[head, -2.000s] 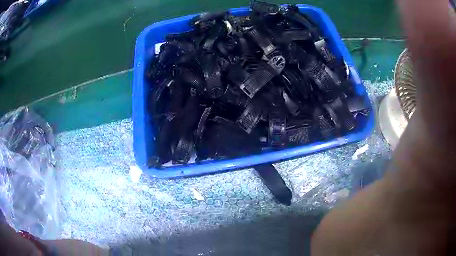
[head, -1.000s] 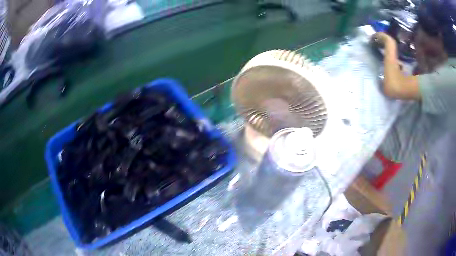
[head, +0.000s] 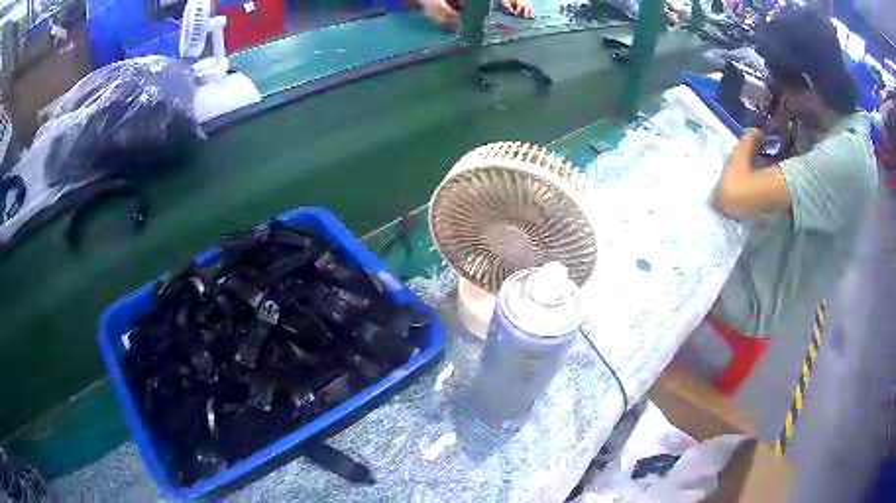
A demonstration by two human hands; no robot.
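A blue parts bin [head: 285, 458] full of small black moulded parts [head: 257, 334] stands at the left on the bench, beside the green belt. One black strip-like part [head: 339, 462] sticks out from under its front edge. A silver-grey spray can [head: 519, 354] with a white cap stands upright right of the bin. A cream desk fan [head: 513, 218] stands just behind the can. Neither of my hands is in the picture.
A seated person [head: 806, 196] works at the bench further right. An open cardboard box [head: 756, 470] with white wrapping is at lower right. Black bands [head: 515, 69] lie on the green belt [head: 324, 147]. A clear bag [head: 123, 118] with dark contents is upper left.
The view has swung right and up. The bin now sits further left, and the fan, can and person have come into view. The arm and hand parts at the picture's edges have gone.
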